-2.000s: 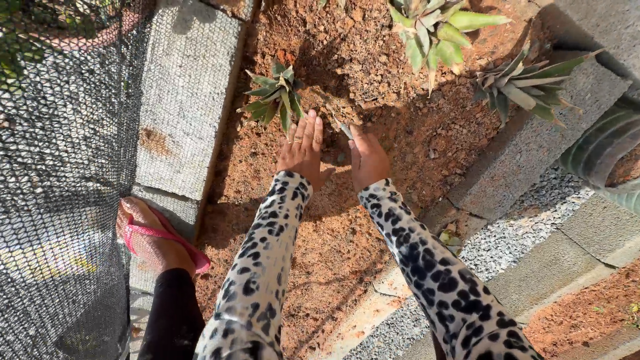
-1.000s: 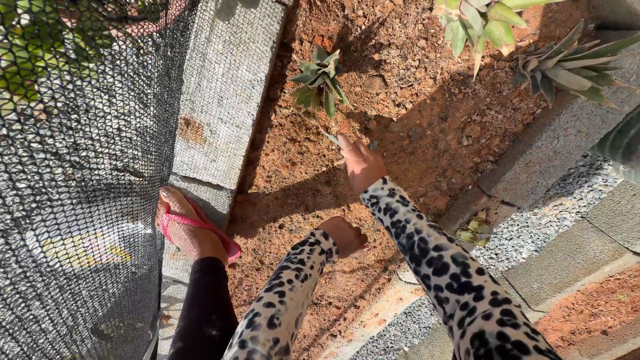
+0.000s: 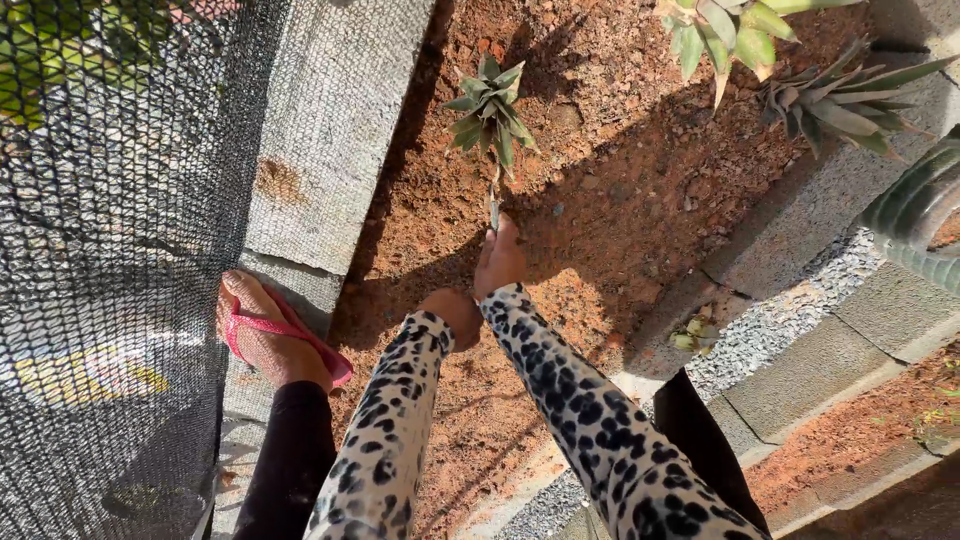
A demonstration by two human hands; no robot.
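Observation:
Red-brown soil (image 3: 630, 202) fills a bed under my hands. My right hand (image 3: 501, 259) holds a thin, pale, pointed thing (image 3: 493, 208), perhaps a dry leaf, whose tip points at a small pineapple plant (image 3: 491, 112) rooted in the soil just above. My left hand (image 3: 456, 318) is beside my right wrist, its fingers curled and turned down; whether it holds anything is hidden. Both arms wear spotted sleeves.
Concrete blocks edge the bed at left (image 3: 330, 135) and right (image 3: 810, 180). Dark mesh netting (image 3: 120, 247) hangs at left, beside my foot in a pink flip-flop (image 3: 289, 330). Larger pineapple plants (image 3: 724, 30) grow upper right, near a ribbed green planter (image 3: 907, 217) and grey gravel (image 3: 787, 300).
My left hand has drawn back from beside the small plant and now lies by my right wrist. My right hand still holds the pale thing, now turned to point up at the plant.

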